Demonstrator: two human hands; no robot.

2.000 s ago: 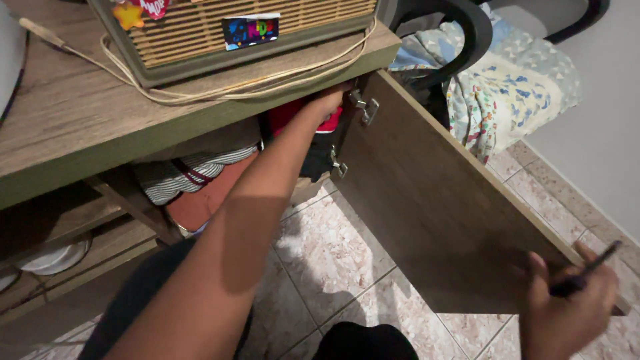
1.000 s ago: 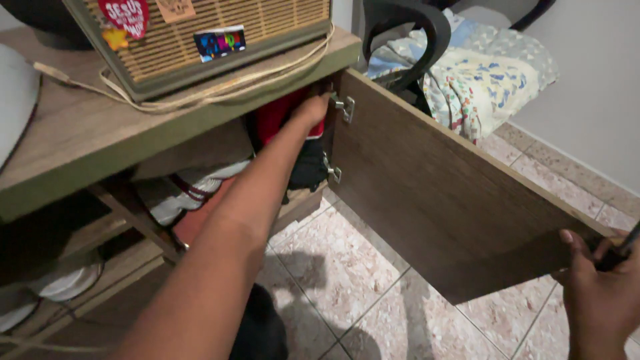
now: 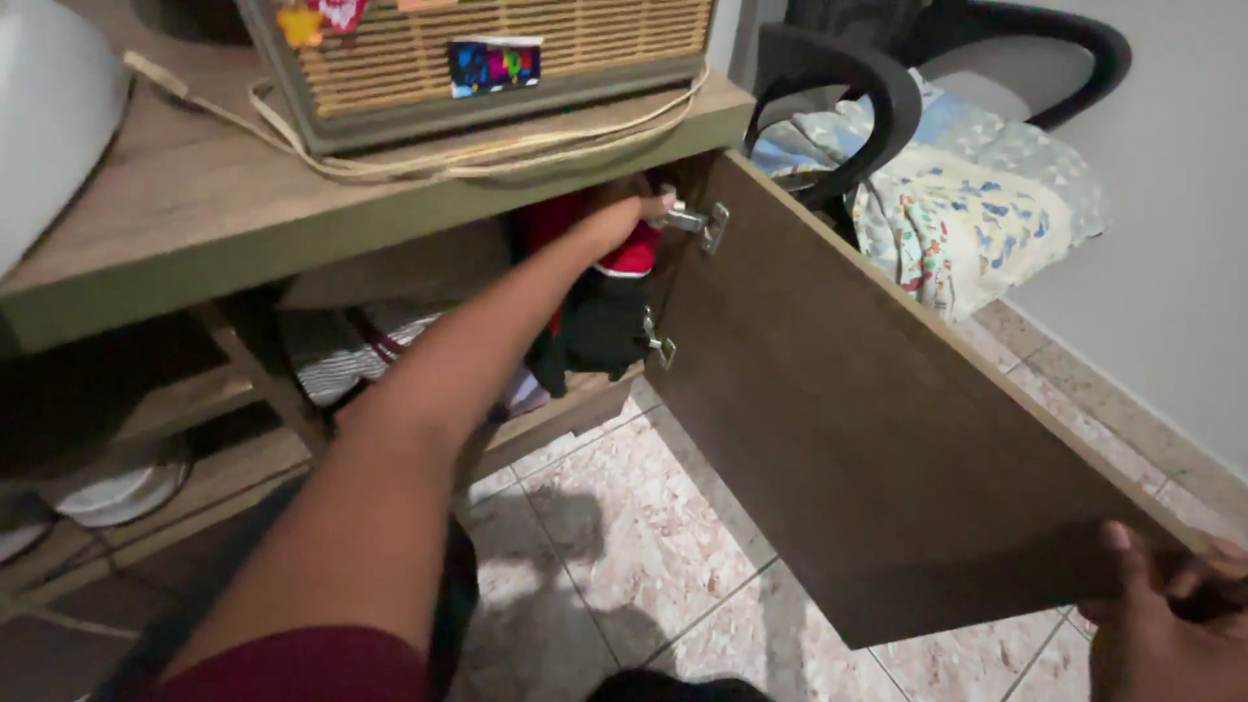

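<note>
My left hand (image 3: 639, 219) reaches under the countertop to the upper metal hinge (image 3: 694, 219) of the wooden cabinet door (image 3: 858, 390); its fingers are partly hidden, so their hold is unclear. The door stands swung out, and a lower hinge (image 3: 660, 341) joins it to the cabinet. At the bottom right, my right hand (image 3: 1170, 604) grips the door's outer edge, thumb on the inner face. A dark object, hard to make out, shows by its fingers. Red cloth (image 3: 634, 255) and a black cloth item (image 3: 606, 322) lie behind my left hand.
A woven-front box with stickers (image 3: 517, 58) and a pale cable (image 3: 439, 161) rest on the wooden countertop (image 3: 117, 205). A black-armed chair with patterned cloth (image 3: 975, 210) stands behind the door. Striped cloth (image 3: 327, 356) and white dishes (image 3: 127, 487) are on the lower shelves.
My right hand, shown beside the door's edge two seconds ago with a dark slim tool, is now on that edge. My left hand stays by the upper hinge.
</note>
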